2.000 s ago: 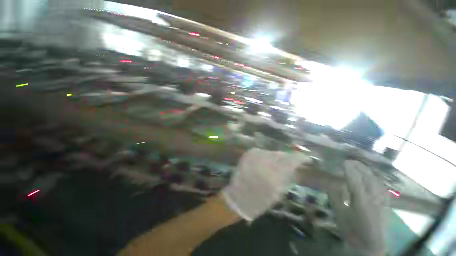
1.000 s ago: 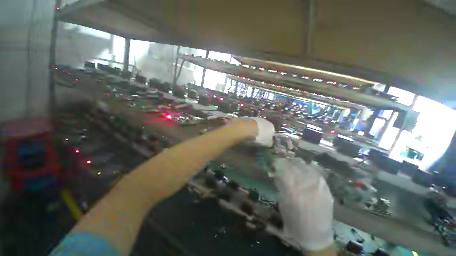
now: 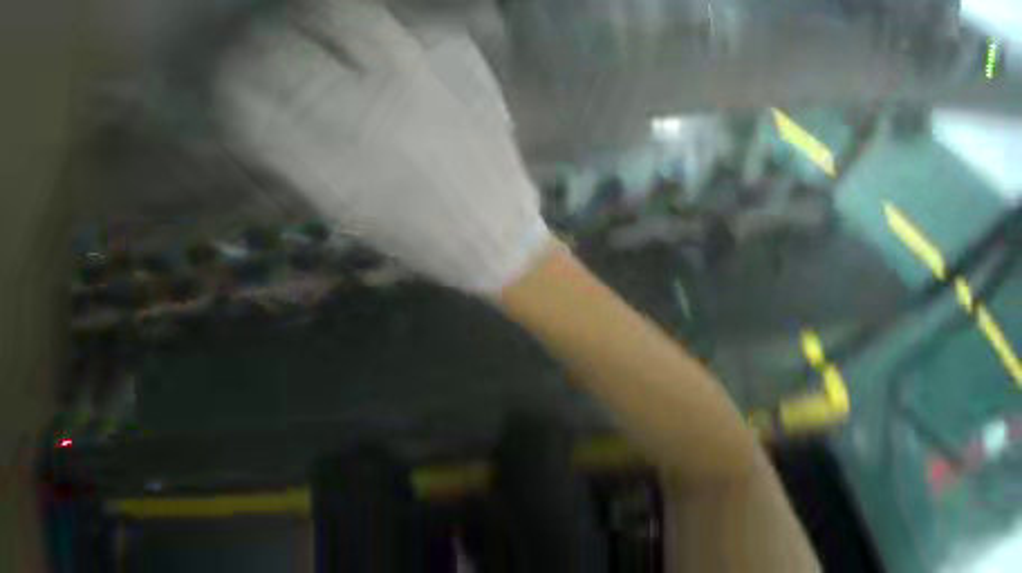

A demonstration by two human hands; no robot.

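Observation:
My right hand [image 3: 392, 146], in a white glove, reaches from the lower right to the upper left of the picture. It is large and blurred. Its fingers run into a blurred grey patch near the top edge, so I cannot tell whether they hold anything. My left hand is not in view. Rows of small dark blocks [image 3: 263, 249] run along a pale strip under and beside the right hand. A dark green shelf surface [image 3: 258, 375] lies below them. No circuit board can be made out clearly.
Two dark shapes, perhaps my legs [image 3: 364, 509], are at the bottom. Yellow lines [image 3: 913, 238] mark the green floor at right. A black edge [image 3: 835, 504] stands at the lower right. A grey-brown blurred surface [image 3: 34, 224] fills the left side.
The view has swung down from the long racks to the lower shelf and floor. My left hand has left the picture. My right hand now shows larger, at the upper left.

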